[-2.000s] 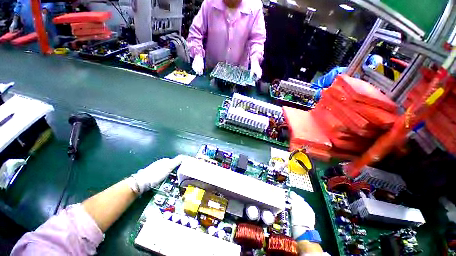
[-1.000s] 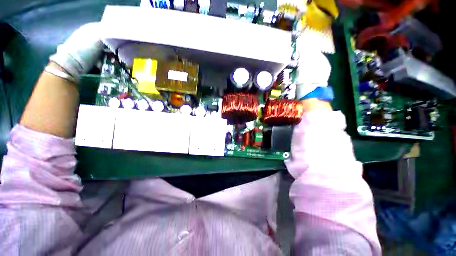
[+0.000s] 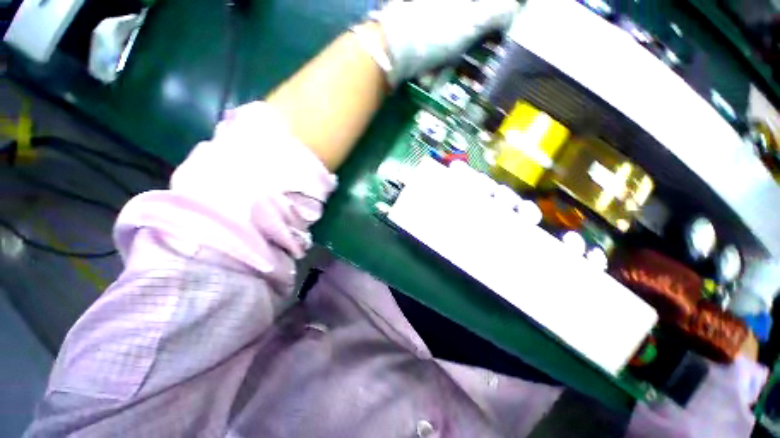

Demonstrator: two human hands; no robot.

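Observation:
A large green circuit board lies tilted across the view, parts facing up. It carries two long white heat sinks, a yellow-taped transformer, small round capacitors and copper-red wound coils. My left hand, in a white glove, grips the board's upper left end by the upper heat sink; its fingertips are partly hidden. My right hand, gloved with a blue wrist band, is at the board's right end beside the coils, blurred and overexposed, so its fingers cannot be made out.
The board is on a dark green bench top, whose front edge runs just before my body. A white tray and a small white crumpled lump are at the upper left. Black cables lie on the floor at the left.
The view has swung left and tilted, so the board appears rotated and further right. My left hand stays at its left end. The workers opposite and the red pads are out of view.

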